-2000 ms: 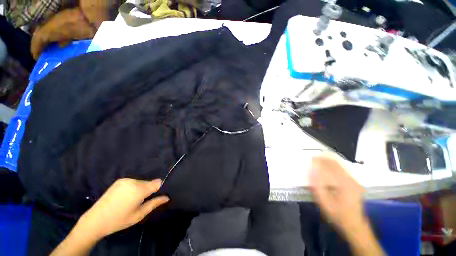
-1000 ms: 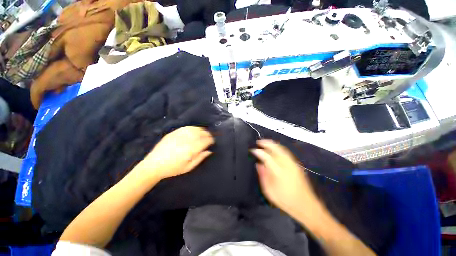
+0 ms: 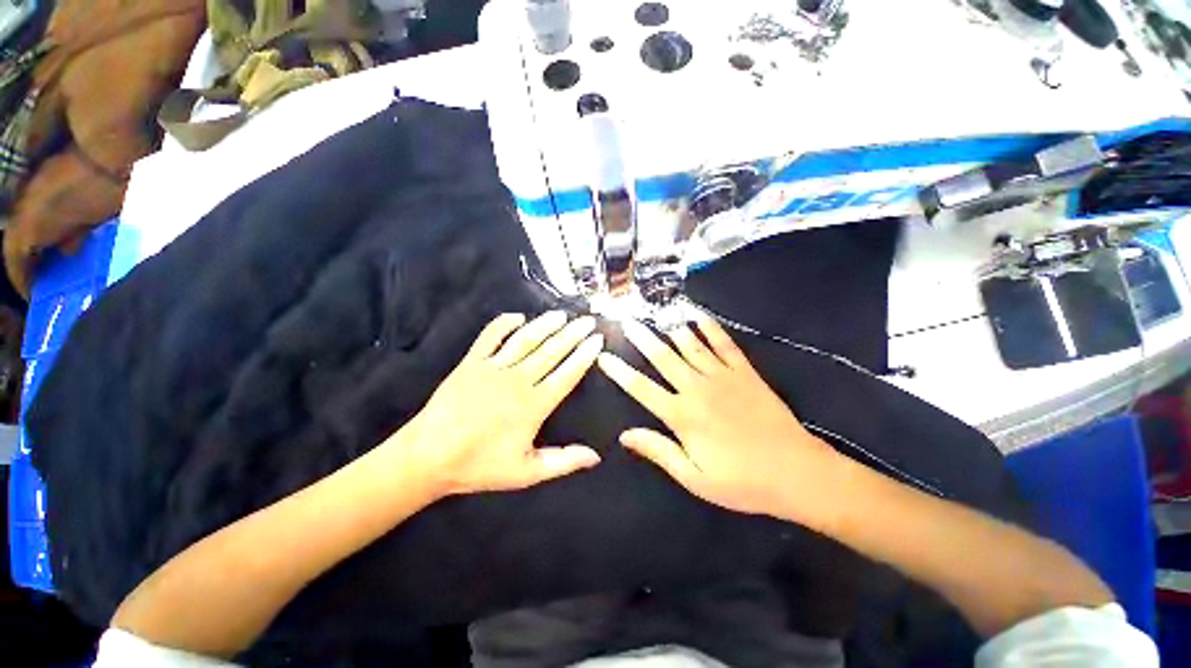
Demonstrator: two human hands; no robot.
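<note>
A large black garment piece lies spread over the white machine table and hangs over its front edge. My left hand lies flat on the cloth, just left of the needle area, fingers apart. My right hand lies flat on the cloth just right of it, fingers pointing to the presser foot. The white sewing machine with a blue stripe stands over the cloth. The needle tip is too blurred to make out. A pale thread or edge line runs across the cloth at the right.
A smartphone lies on the table right of the machine head. Blue plastic crates show at the left and lower right. Brown garments and olive cloth are heaped at the back left.
The cloth, loose at the needle two seconds ago, now lies under the machine head. Both hands have moved forward, close together beside the presser foot. The view is nearer the machine.
</note>
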